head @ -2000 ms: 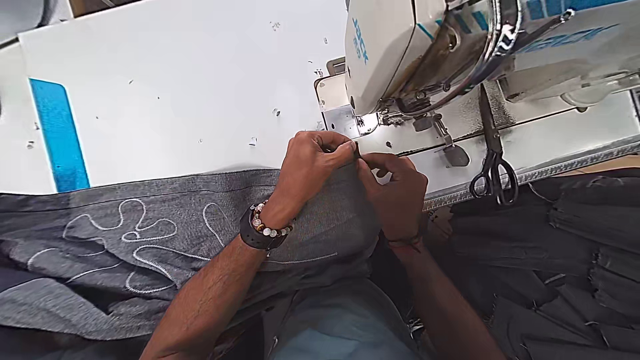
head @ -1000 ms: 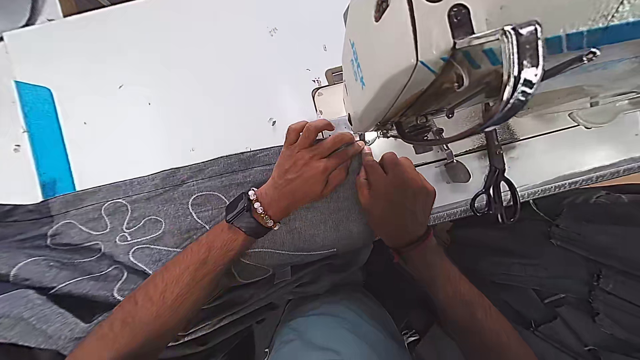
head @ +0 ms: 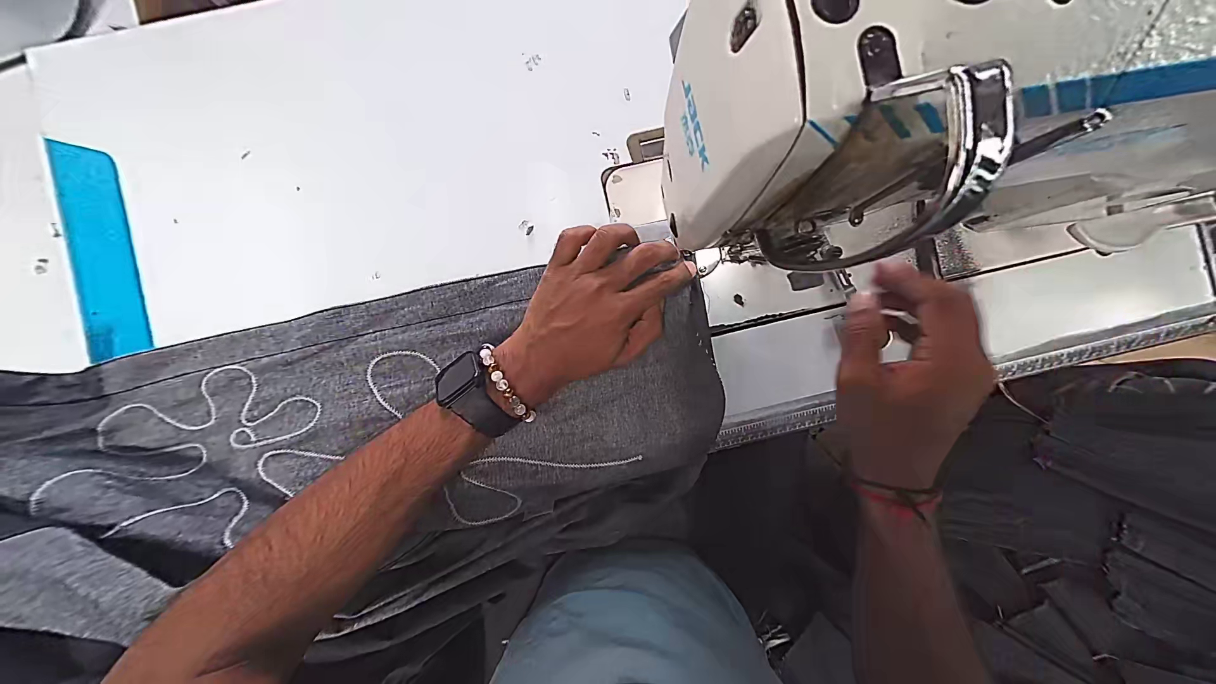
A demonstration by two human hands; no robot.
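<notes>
Dark grey denim fabric (head: pixel 608 408) with curving white stitched lines lies across the table's front edge. My left hand (head: pixel 598 304) rests on its upper right corner, fingers bent over the edge beside the presser foot (head: pixel 708 261) of a white Jack sewing machine (head: pixel 741 123). Whether those fingertips pinch the cloth is hidden. My right hand (head: pixel 912 361), blurred, is raised to the right of the fabric and off it, thumb and forefinger near each other in front of the machine bed. Whether something small is between them cannot be told.
The white tabletop (head: pixel 332 161) bears scattered lint and a blue strip (head: pixel 100 247) at left. A measuring tape (head: pixel 1092 356) runs along the front edge at right. More dark fabric (head: pixel 1121 494) is heaped at lower right. A chrome lever (head: pixel 983 142) juts from the machine.
My right hand has left the fabric edge beside the needle and moved to the right. My left hand stays on the cloth. The black scissors seen earlier on the machine bed are no longer visible.
</notes>
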